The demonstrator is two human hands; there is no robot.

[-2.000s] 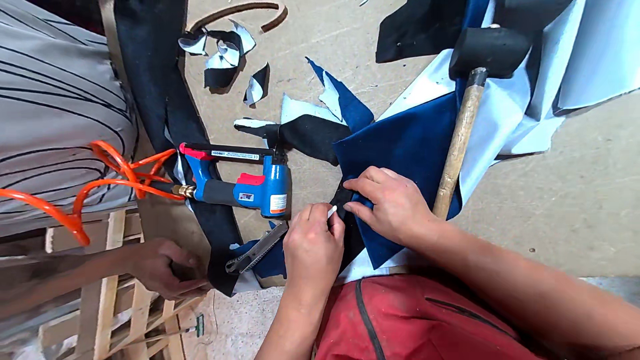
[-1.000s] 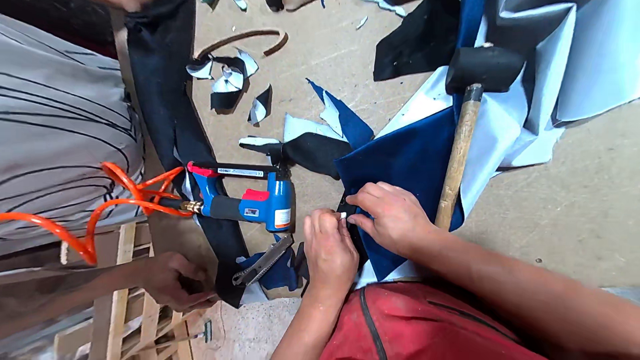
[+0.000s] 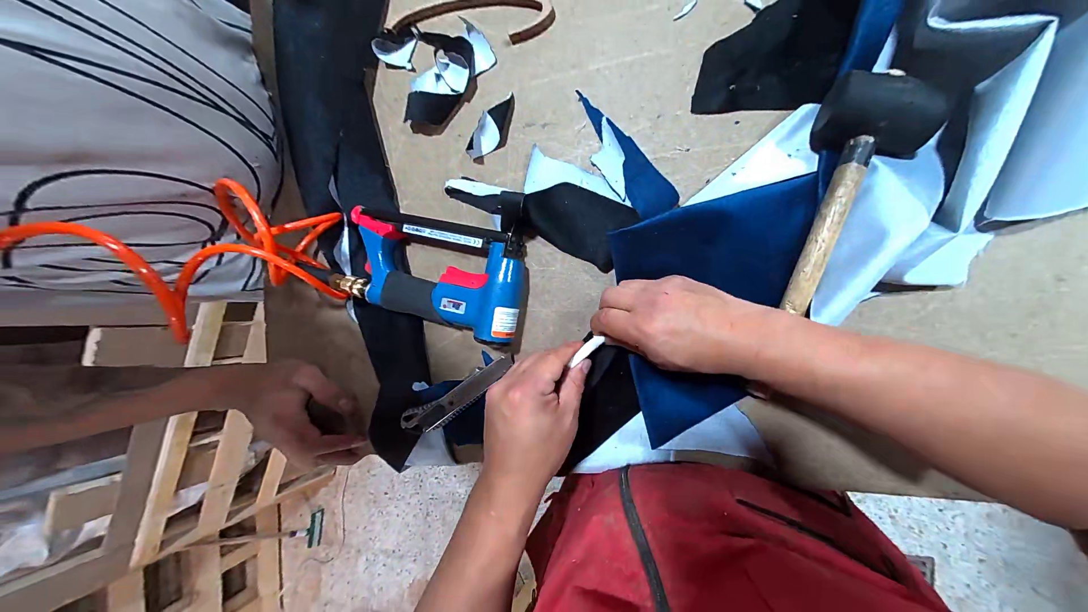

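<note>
My left hand [image 3: 534, 408] is closed on a small white stick [image 3: 586, 350], which may be chalk. The fingers of my right hand [image 3: 671, 323] are bent over the left edge of a blue fabric piece [image 3: 722, 246], close to the stick's tip; whether they pinch the cloth is hidden. Black fabric [image 3: 608, 404] lies beneath both hands. Just left of my left hand is a metal snap-off utility knife [image 3: 456, 395]. Above it rests a blue pneumatic stapler [image 3: 459, 297]. A rubber mallet [image 3: 880, 115] with a wooden handle lies right of the blue fabric.
An orange coiled air hose [image 3: 127, 246] runs left from the stapler. A co-worker's hand [image 3: 297, 412] is at the lower left, near a long black fabric strip [image 3: 340, 110]. Fabric scraps [image 3: 442, 81] lie on the table, white-backed cloth [image 3: 1028, 127] at right. Wooden pallets [image 3: 200, 459] stand below left.
My left hand has moved slightly with the white stick, which now shows more beyond its fingers. My right hand remains at the blue fabric's edge.
</note>
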